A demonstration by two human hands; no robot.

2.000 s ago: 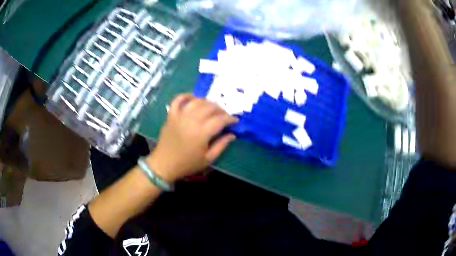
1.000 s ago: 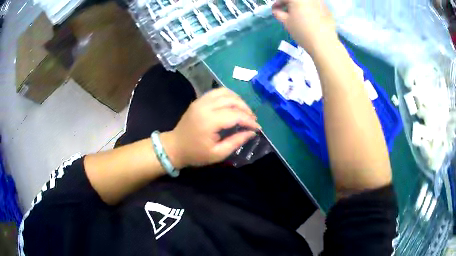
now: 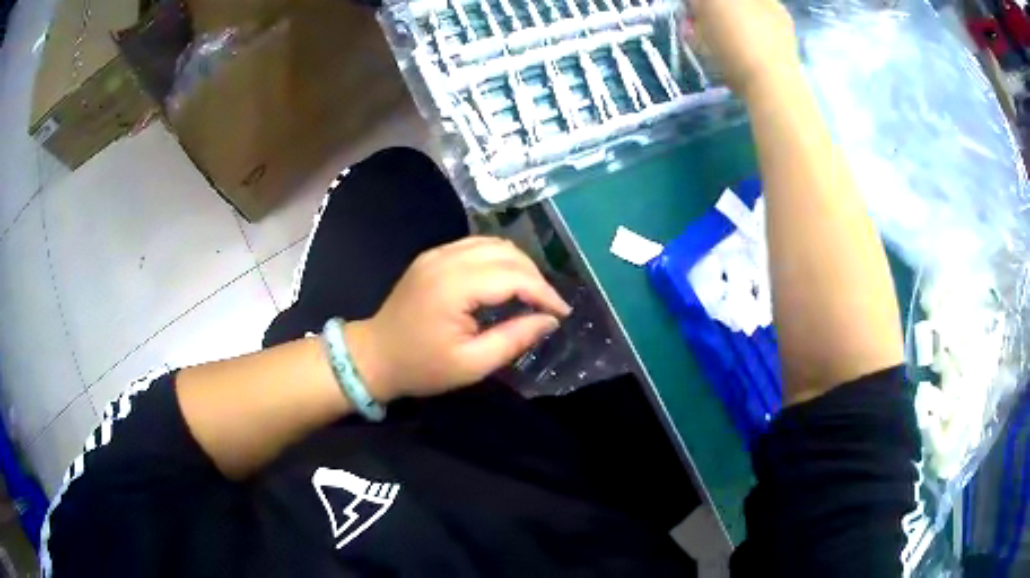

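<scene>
The clear blister tray lies at the top centre, with rows of white stemmed parts. My right hand is at the tray's right end, cut by the top edge; its fingertips are blurred and whether they grip a part is unclear. My left hand is in front of my body, left of the bench edge, with curled fingers, a gap to the thumb and nothing visible in it. The blue tray holds white flat pieces, partly hidden by my right forearm. One white piece lies at its left corner.
A clear plastic bag lies at the upper right, and a bag of cream-white blocks at the right. The bench edge runs beside my lap. Cardboard boxes stand on the tiled floor at the left.
The view has swung left. My left hand has gone from the blue tray's edge to in front of my body. My right hand has come across to the clear tray's right end.
</scene>
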